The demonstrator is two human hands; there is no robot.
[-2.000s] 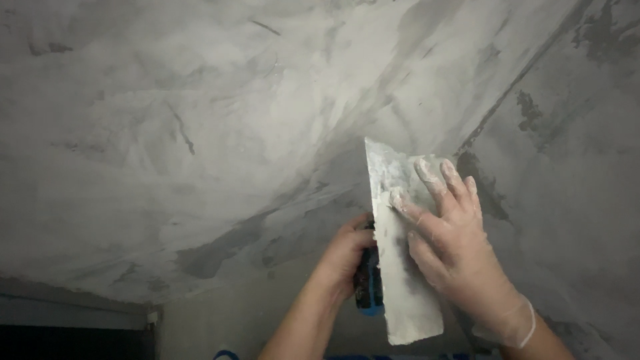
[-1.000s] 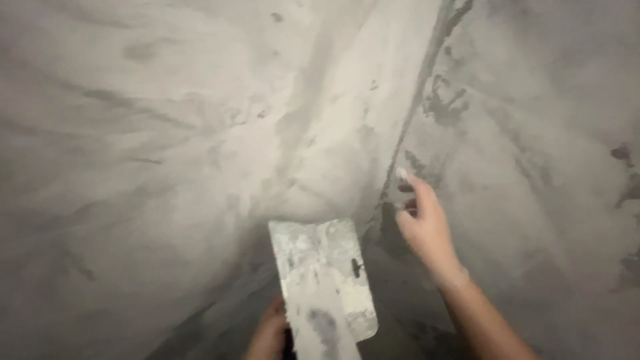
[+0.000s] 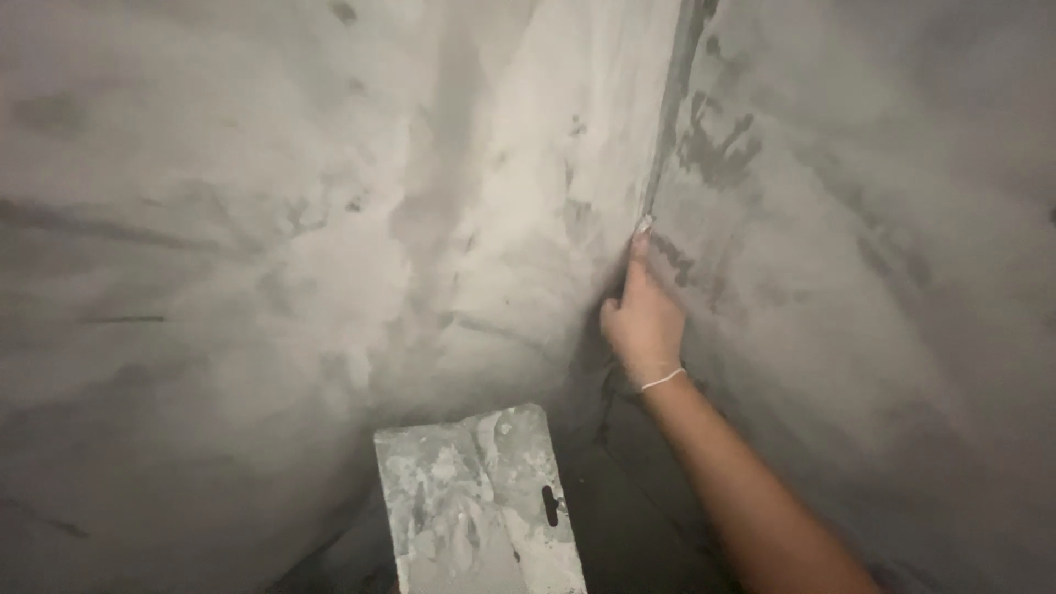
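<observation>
My right hand (image 3: 648, 318), in a thin clear glove that ends at the wrist, presses its extended index fingertip into the corner seam (image 3: 670, 124) where two plastered surfaces meet. White compound coats that fingertip. The other fingers are curled, and no tool shows in them. Low in the view, a wide metal putty knife blade (image 3: 478, 503) smeared with compound stands to the left of the right forearm, with a dark slot near its right edge. My left hand is hidden behind or below the blade.
A patchy grey and white plastered surface (image 3: 313, 272) fills the left and middle. Another plastered surface (image 3: 825, 247) with dark damp-looking patches lies right of the seam. Dark shadow lies below the corner, between blade and forearm.
My right hand, at the blade two seconds ago, has left it and now touches the corner seam. The blade sits lower in view, and the left hand has passed out of sight. The view has shifted.
</observation>
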